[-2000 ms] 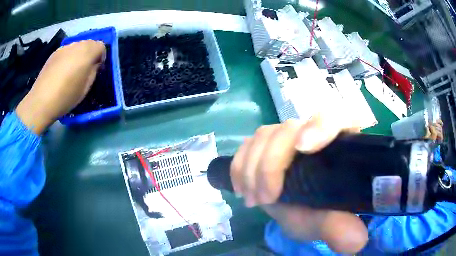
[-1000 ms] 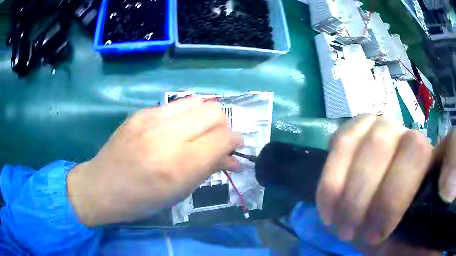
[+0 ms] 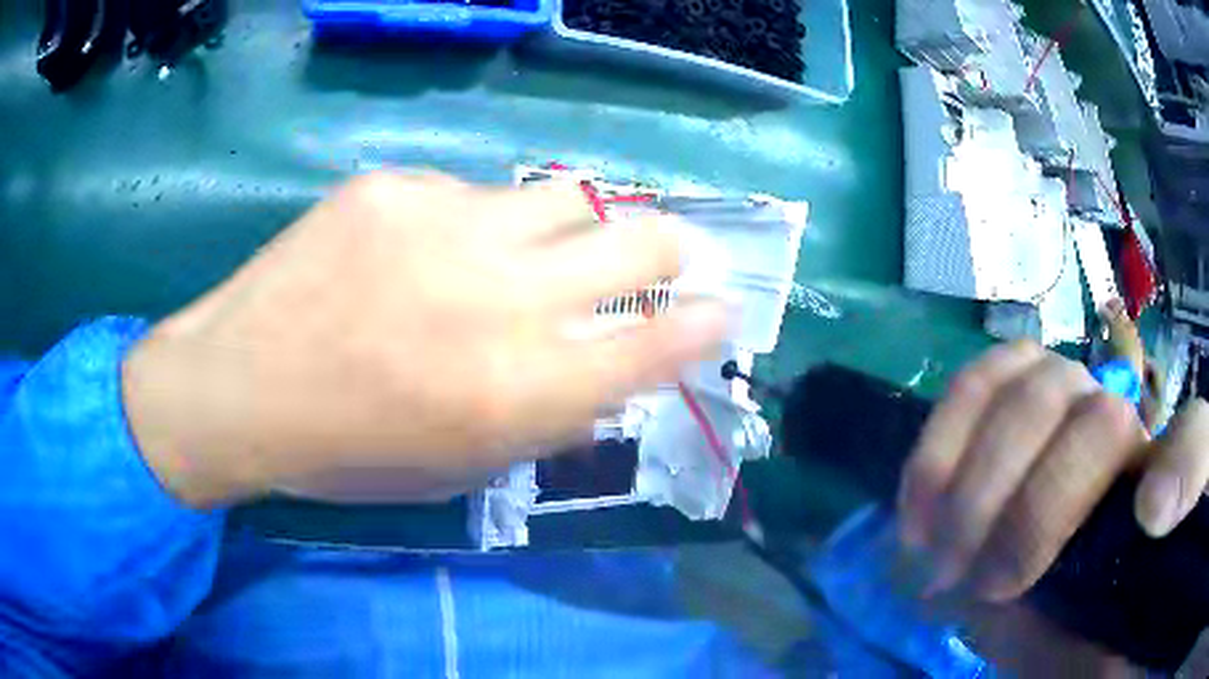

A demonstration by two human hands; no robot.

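The white housing (image 3: 762,252) lies open on the green mat in front of me. Its slotted grille, dark rectangular window and red lead wire (image 3: 709,431) show. My left hand (image 3: 411,332) is over the housing's left part and hides the black unit's place; its fingers are bent, and I cannot tell whether they hold anything. My right hand (image 3: 1021,464) is shut on the black electric screwdriver (image 3: 855,425), to the right of the housing. A small dark screw (image 3: 731,370) shows at the bit's tip, just right of my left fingertips.
The blue parts bin (image 3: 431,19) and the grey parts bin (image 3: 849,53) with black rings stand at the far edge. Black units (image 3: 80,40) lie at the far left. Stacked white housings (image 3: 935,199) stand at the right. Another person's hand (image 3: 1124,332) shows at the right edge.
My left hand has gone from the blue bin to the housing. The screwdriver has moved right and its tip now stands off from my left fingers. The view has shifted.
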